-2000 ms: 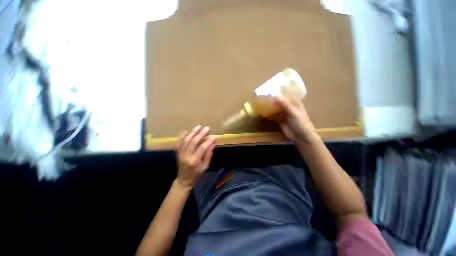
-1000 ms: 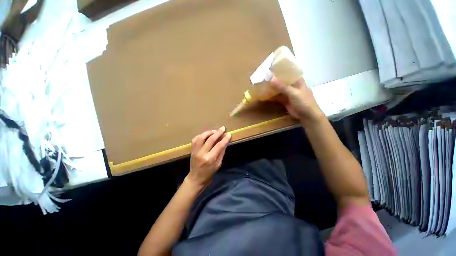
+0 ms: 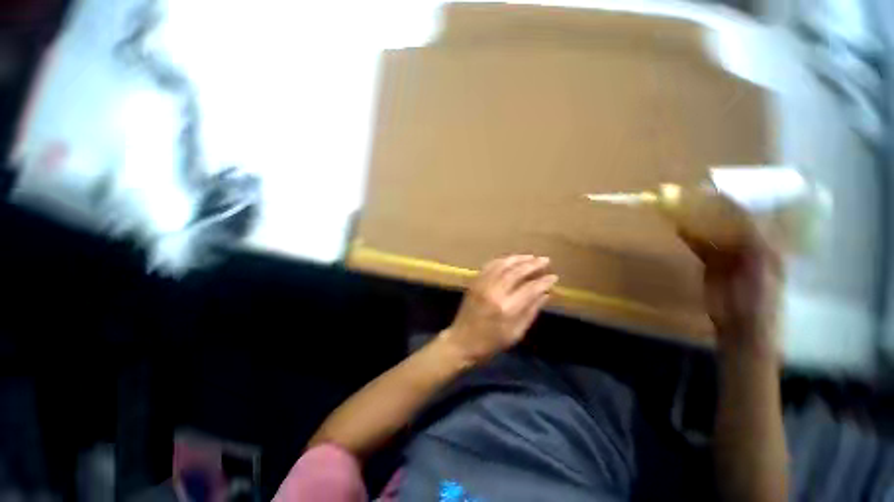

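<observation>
The brown bag panel lies flat on the table, with notches at its far corners. A yellow edge band runs along its near edge. My left hand rests on that near edge with fingertips on the panel; nothing is seen held in it. My right hand, blurred, is shut on the glue bottle over the panel's right side. The bottle is tilted nearly level, its pale nozzle pointing left above the panel. I cannot tell whether the tip touches.
A blurred strip bundle of white and black ribbons lies at the left and hangs at the white table's near edge. A pale surface lies right of the panel.
The view has swung and blurred. The bottle in my right hand has moved right and up from the near edge and is tipped more level. My left hand remains at the near edge.
</observation>
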